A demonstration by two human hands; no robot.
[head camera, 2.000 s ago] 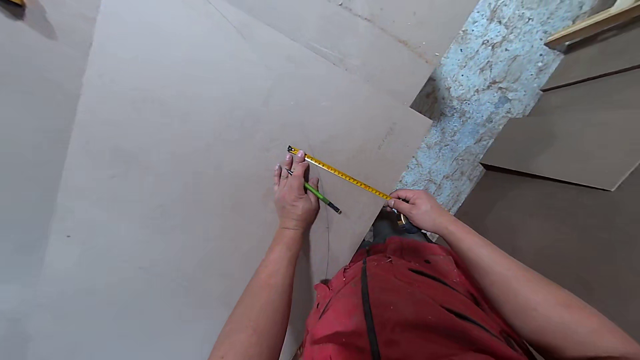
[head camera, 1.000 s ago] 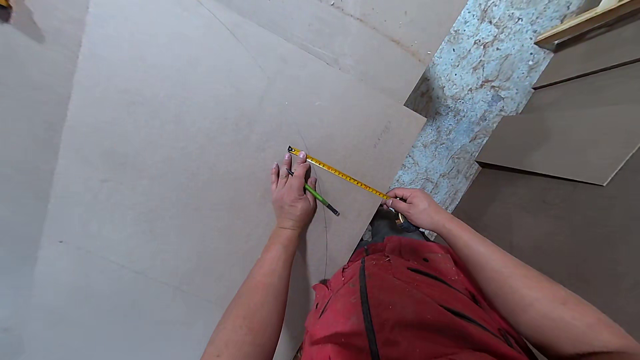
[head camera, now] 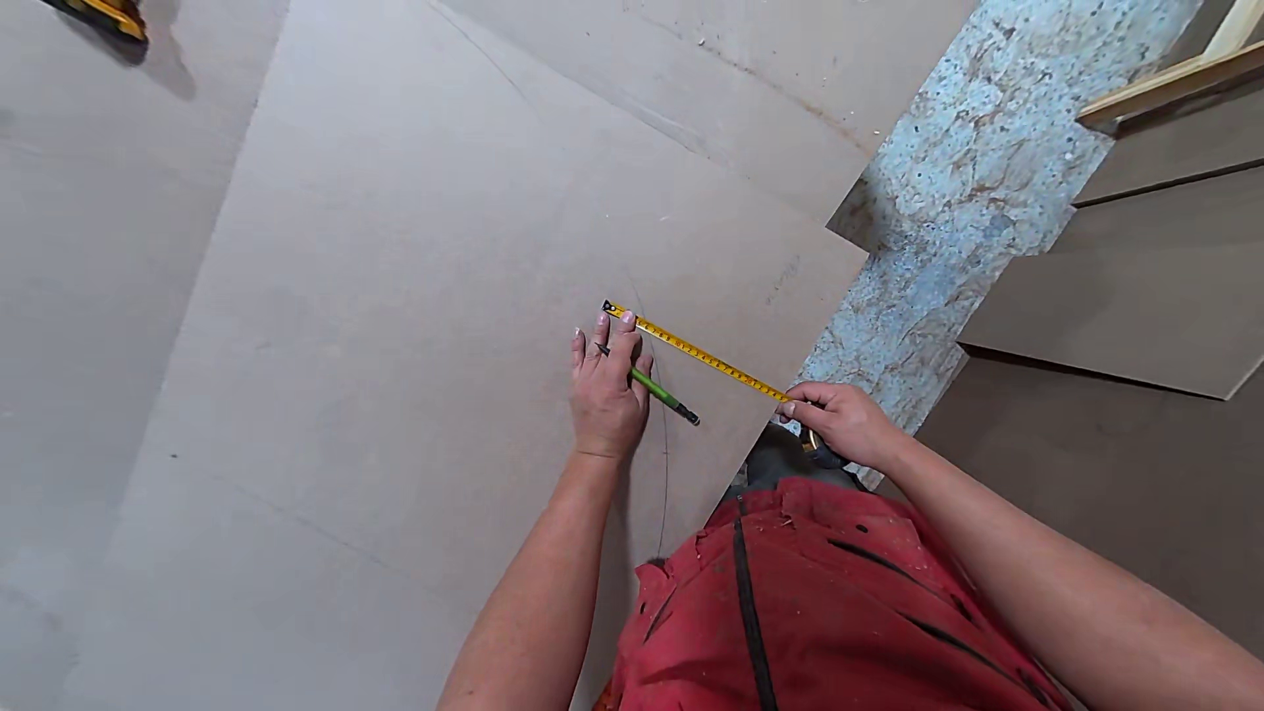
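A large grey-brown board [head camera: 395, 296] lies flat below me, with a thin curved pencil line on it. The yellow blade of a tape measure [head camera: 711, 361] runs across it from a metal end hook to the board's right edge. My left hand [head camera: 609, 395] rests on the board, its fingertips at the blade near the hook, and holds a green pencil [head camera: 660, 393] between its fingers. At the board's edge my right hand [head camera: 839, 420] grips the blade, the dark tape case partly hidden beneath it.
To the right is a blue-white mottled surface [head camera: 948, 197]. Several brown boards [head camera: 1126, 306] lie beyond it, below a wooden strip [head camera: 1175, 91]. A yellow and black tool [head camera: 114, 20] sits at the top left. My red garment fills the bottom.
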